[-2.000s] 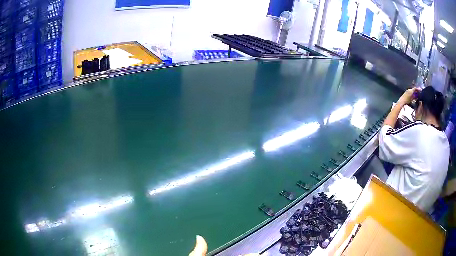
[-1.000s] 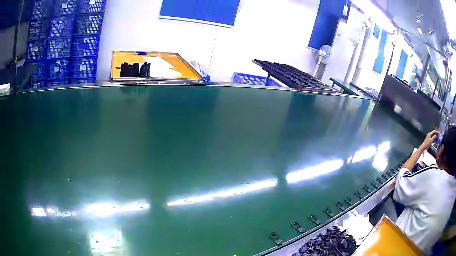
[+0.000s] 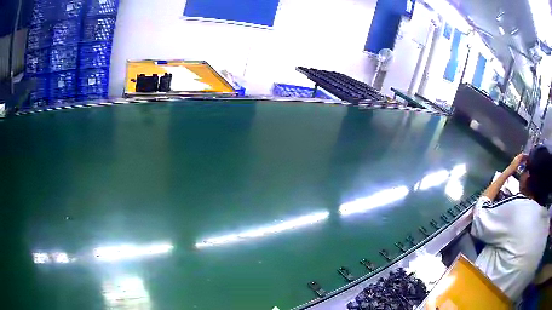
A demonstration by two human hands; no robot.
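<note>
Small black parts (image 3: 345, 273) stand singly in a spaced row on the green conveyor belt (image 3: 181, 175), along its near edge at the right. A loose heap of black parts (image 3: 390, 292) lies on the metal ledge (image 3: 439, 242) beside the belt, at the bottom right. A yellow tray (image 3: 475, 284) is partly in view next to the heap, cut off by the bottom edge. My hands are not clearly in view. A tiny pale tip shows at the bottom edge near the centre; I cannot tell whether it is a fingertip or of which hand.
Crumpled white material (image 3: 427, 266) lies beside the heap. A person in a white shirt (image 3: 511, 242) sits at the right, arms raised. Across the belt are a yellow tray with black blocks (image 3: 218, 82), a black slatted rack (image 3: 342, 85) and stacked blue crates (image 3: 66, 51).
The camera view has tilted up, then shifted slightly. A finger seen at the bottom edge two seconds ago has dropped out of clear view. Less of the near yellow tray and heap shows.
</note>
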